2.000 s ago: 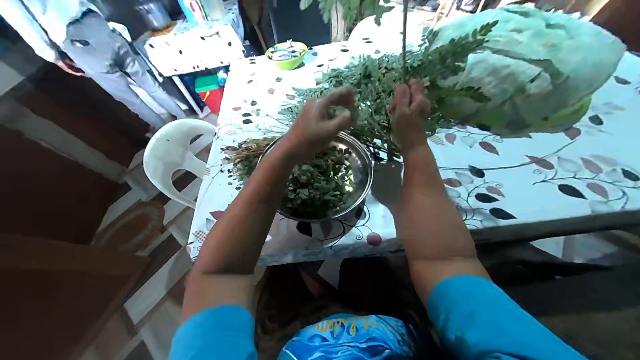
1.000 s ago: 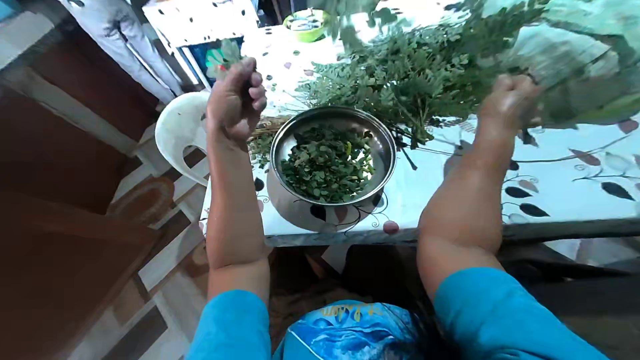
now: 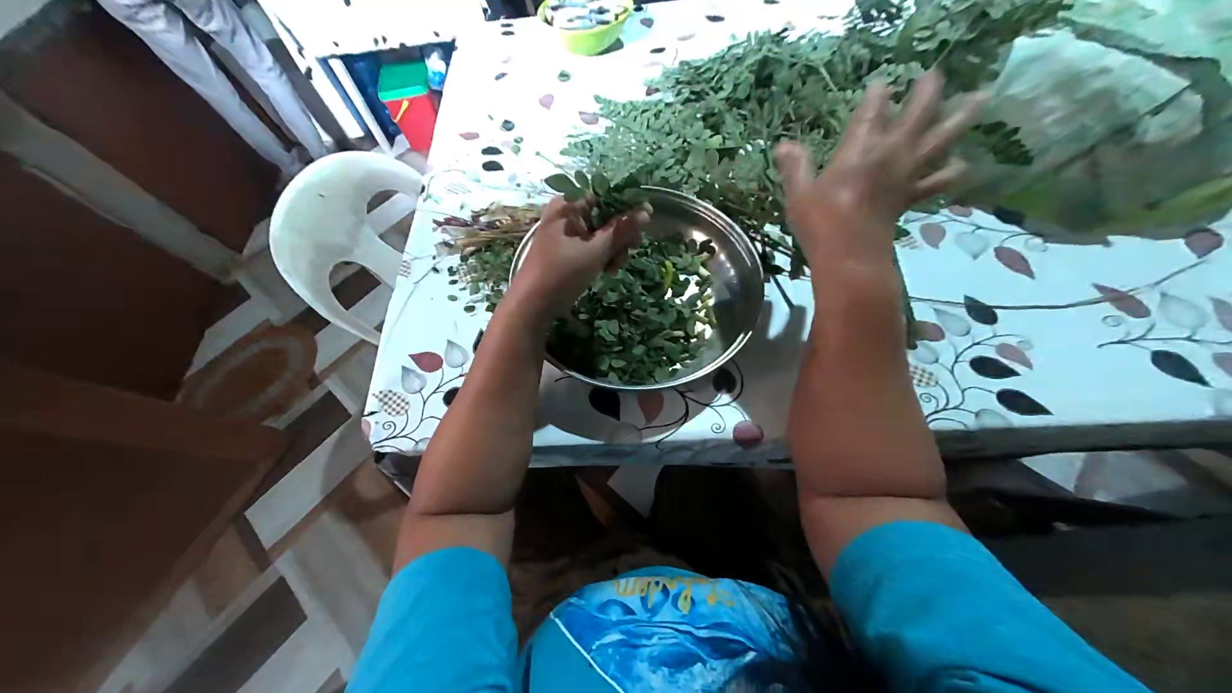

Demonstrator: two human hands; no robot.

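Observation:
My left hand (image 3: 577,245) is over the left rim of a steel bowl (image 3: 739,318), its fingers closed on a small leafy sprig (image 3: 599,195). Loose green leaves (image 3: 640,322) partly fill the bowl. To the right, my right hand (image 3: 866,173) is raised with its fingers spread, slightly blurred, and nothing shows in it. Behind and beneath it lies a large pile of leafy branches (image 3: 731,111), spread from the bowl's far side towards the upper right. Bare stems (image 3: 496,229) lie in a bunch against the bowl's left side.
A big pale green plastic bag (image 3: 1097,125) covers the table's right part. A lime-green bowl (image 3: 589,38) stands at the far edge of the patterned tablecloth (image 3: 1059,318). A white plastic chair (image 3: 322,231) is by the left corner. A person's legs (image 3: 221,67) show at upper left.
My left hand, raised left of the bowl a second ago, is now lower, over its rim. My right hand has moved left from beside the plastic bag, and its fingers have spread.

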